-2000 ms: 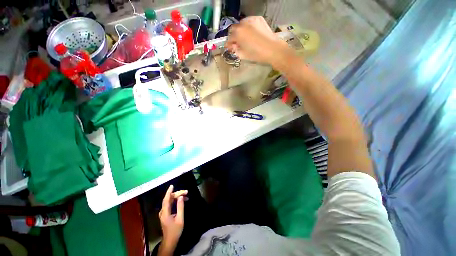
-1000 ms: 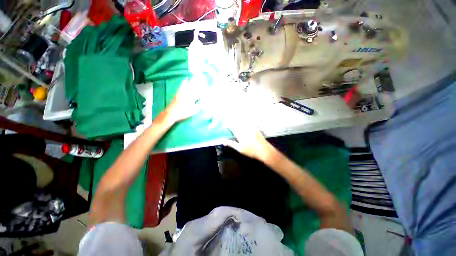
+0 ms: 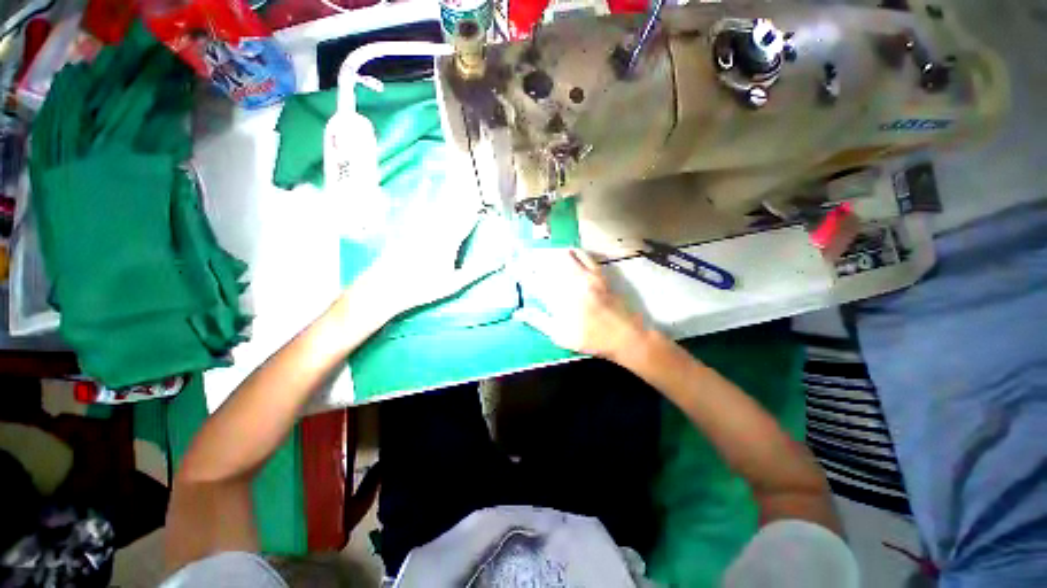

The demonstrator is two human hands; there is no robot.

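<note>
The green garment panel [image 3: 431,345] lies on the white table in front of the sewing machine [image 3: 689,115], partly washed out by lamp glare. My left hand [image 3: 419,258] lies on the cloth left of the needle; its fingers are lost in the glare. My right hand [image 3: 578,301] rests on the cloth just in front of the presser foot [image 3: 535,210], fingers pointing to the left. A bit of green cloth shows behind and right of the presser foot. Whether either hand pinches the cloth cannot be told.
A stack of green cut pieces [image 3: 132,247] lies at the left. The white bent-neck lamp [image 3: 350,155] stands left of the needle. Dark blue snips [image 3: 689,264] lie below the machine arm. A phone [image 3: 379,57] is behind the lamp. Blue cloth [image 3: 964,391] hangs at right.
My right hand came down from above the machine to the cloth, and my left hand rose from below the table edge onto it. Cloth now shows at the presser foot.
</note>
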